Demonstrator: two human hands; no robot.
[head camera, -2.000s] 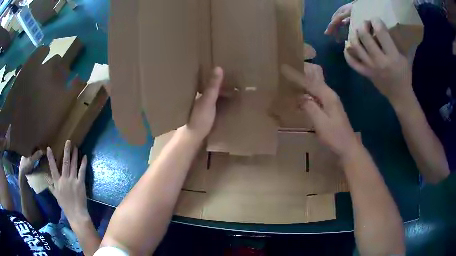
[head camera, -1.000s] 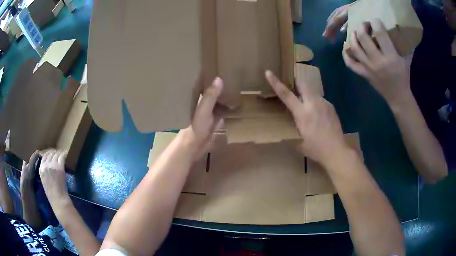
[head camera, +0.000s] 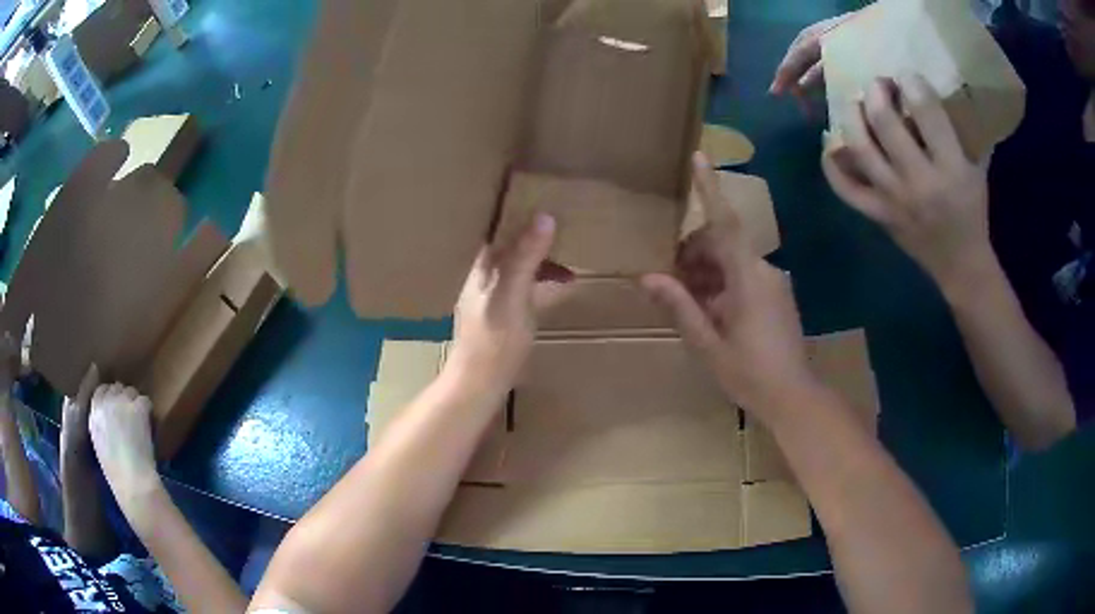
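A brown box being folded (head camera: 612, 108) is held up in front of me, its lid panel (head camera: 426, 168) open to the left. Its near side wall (head camera: 594, 222) stands folded up at the end close to me. My left hand (head camera: 498, 300) grips the near left corner, thumb on the side wall. My right hand (head camera: 733, 300) is at the near right corner, fingers along the outer wall; some fingertips are hidden by the box. A flat box blank (head camera: 624, 432) with dark slots lies on the table under the box.
At left, another person's hands (head camera: 120, 420) hold an open box (head camera: 216, 324). At right, a person's hands (head camera: 925, 180) hold a closed carton (head camera: 913, 72). A pale upright item (head camera: 75, 84) and cartons stand at the far left. The green table (head camera: 276, 414) curves along its near edge.
The near side panel, earlier hanging out towards me, is now folded up. The box has tilted and its lid has shifted. My right index finger has moved from inside the box to its right wall.
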